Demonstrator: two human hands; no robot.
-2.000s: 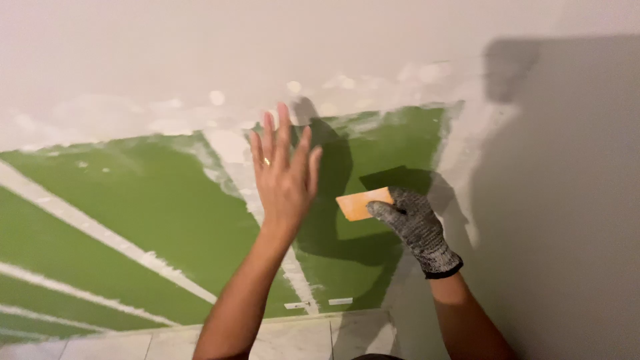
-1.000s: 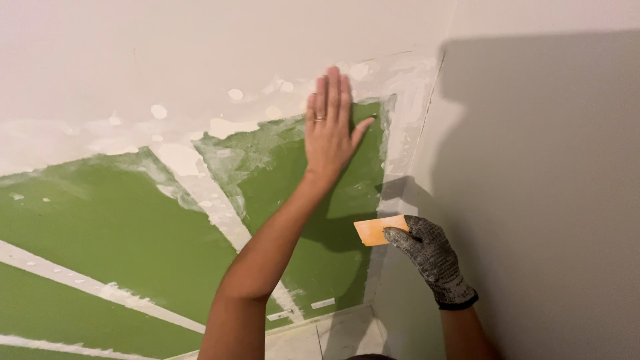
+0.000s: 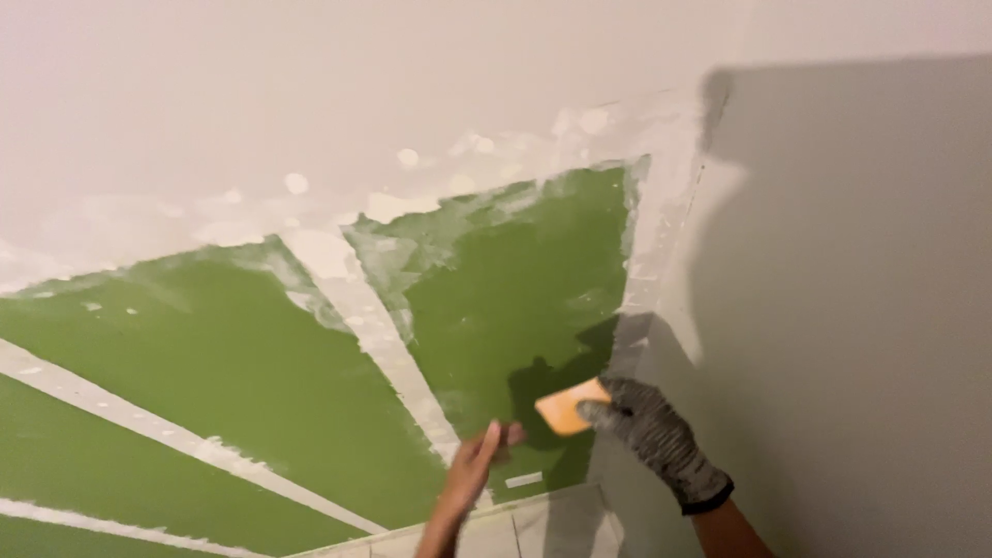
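Note:
My right hand [image 3: 655,434], in a grey knitted glove with a black cuff, pinches a small orange flat scraper or spreader [image 3: 570,406] between thumb and fingers, held out over the lower right of the wall. Bare and slightly blurred, my left hand [image 3: 480,457] is low in the view, left of the scraper and apart from it. Nothing shows in it, and its fingers are partly curled. Behind both hands is a green wall board [image 3: 511,294] with whitish filler smeared along its upper edge and a pale filled seam [image 3: 372,333] running down it.
A plain side wall [image 3: 852,310] meets the boarded wall at a corner on the right and carries a large shadow. Pale filled spots dot the upper wall [image 3: 349,93]. Light floor tiles [image 3: 496,535] lie at the bottom, and a small white strip [image 3: 524,480] is low on the board.
My left hand has come down from the upper edge of the green board to the bottom of the view. My right hand still holds the orange scraper, now tilted differently.

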